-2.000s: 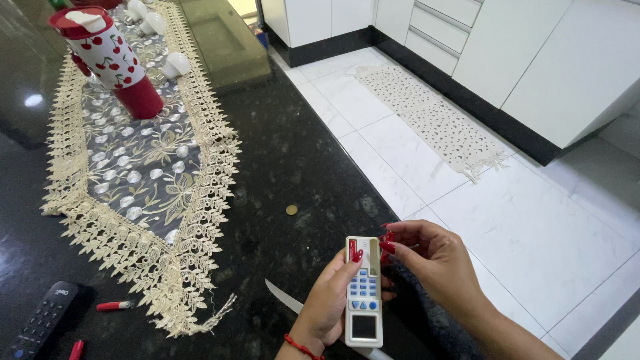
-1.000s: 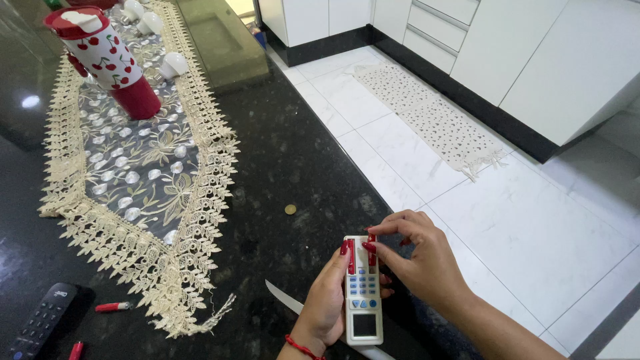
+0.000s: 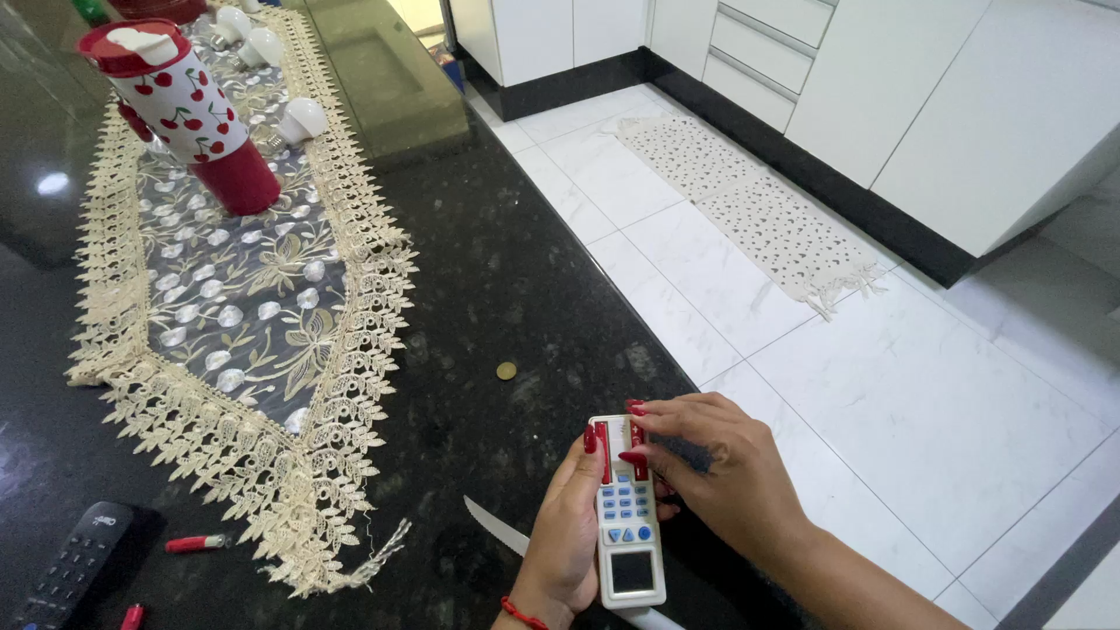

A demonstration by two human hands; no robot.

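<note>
My left hand [image 3: 564, 525] holds a white remote control [image 3: 626, 534] with blue buttons and a small dark screen, its thumb on a red battery [image 3: 603, 452] at the left of the upper part. With thumb and fingertips my right hand [image 3: 726, 464] grips a second red battery [image 3: 640, 451], which lies along the right side of the same part. Beneath the remote and the left hand is a knife; its serrated blade [image 3: 497, 523] shows at the left. A coin [image 3: 506, 371] lies on the black stone counter [image 3: 472, 271] beyond the hands.
A lace-edged table runner [image 3: 302, 472] bears a cherry-patterned tumbler [image 3: 188, 118] and several light bulbs, one of them a white bulb [image 3: 302, 120]. At lower left lie a black remote control [image 3: 83, 560], a red battery [image 3: 195, 543] and another red battery [image 3: 132, 617]. The counter edge [image 3: 604, 271] runs diagonally above the tiled floor.
Two seconds ago my right hand was at the remote's right edge; it has moved onto the remote's upper part. A red battery now lies along that right side, where an open slot showed before.
</note>
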